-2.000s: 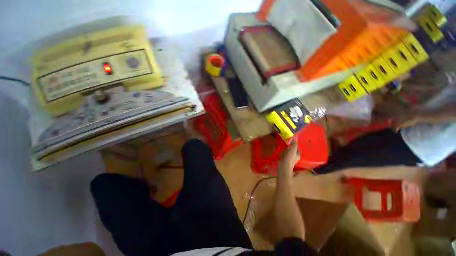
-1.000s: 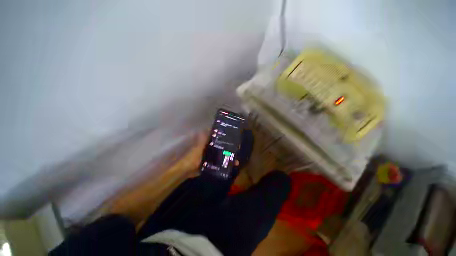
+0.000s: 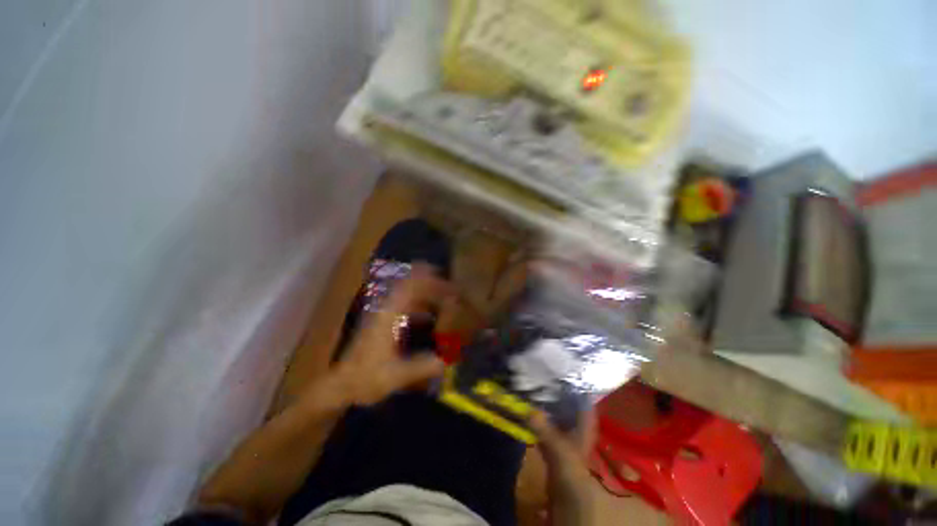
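My right hand (image 3: 563, 452) is shut on the lower edge of an earphone box (image 3: 514, 360) in shiny clear film, held over my lap below the sealer. The box is dark with a white picture and a yellow edge; film extends past it towards the sealer. My left hand (image 3: 390, 344) is blurred, fingers apart, just left of the box, with no clear contact. A phone (image 3: 385, 279) with a partly lit screen lies at my left thigh, partly hidden behind that hand. The cream-yellow heat sealer (image 3: 560, 72) has a red lit switch; its sealing bar (image 3: 473, 180) runs along the front.
Red stools (image 3: 699, 462) stand at lower right. A side bench (image 3: 760, 390) carries a tape roll (image 3: 707, 199) and the grey machine (image 3: 765, 257) with an orange hood. Stacked boxes' yellow ends (image 3: 892, 452) show at the right edge. A white wall fills the left.
The view has swung left, then partly back right. The phone was near my left hand in full view; now that hand partly covers it. The box in my right hand has come over my lap.
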